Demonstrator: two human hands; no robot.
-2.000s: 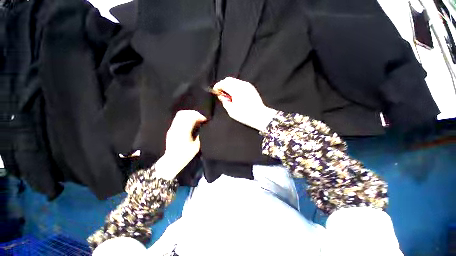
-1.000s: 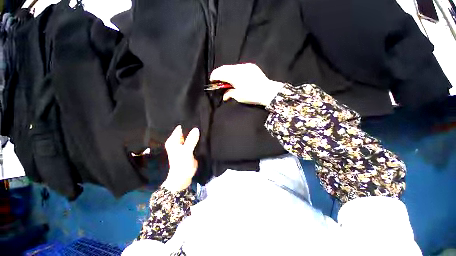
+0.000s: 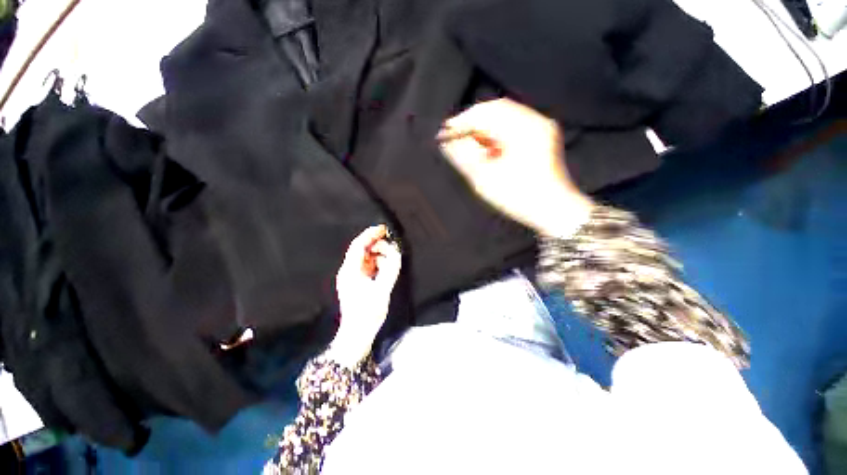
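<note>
A black suit jacket (image 3: 269,199) lies spread in front of me, its lapels at the top and its hem near my lap. My left hand (image 3: 370,274) is at the lower front edge, fingers curled, with the cloth edge pinched at the fingertips. My right hand (image 3: 515,162) is over the right front panel, blurred, and closed around thread snips (image 3: 486,142). A red bit of the grip shows between the fingers; the tips are blurred near the fingertips. I cannot tell whether the snips touch the cloth.
More black jackets (image 3: 70,269) hang at the left, with hanger hooks at their top. The white table (image 3: 130,46) shows behind. A pale cable (image 3: 801,56) lies at the top right. The blue floor (image 3: 715,269) shows at the right. A small white tag (image 3: 657,141) shows at the hem.
My right hand has moved right, away from the front edge, with the snips. My left hand has gone from spread fingers to a pinch on the edge. The jacket now lies more slanted, lapels in view.
</note>
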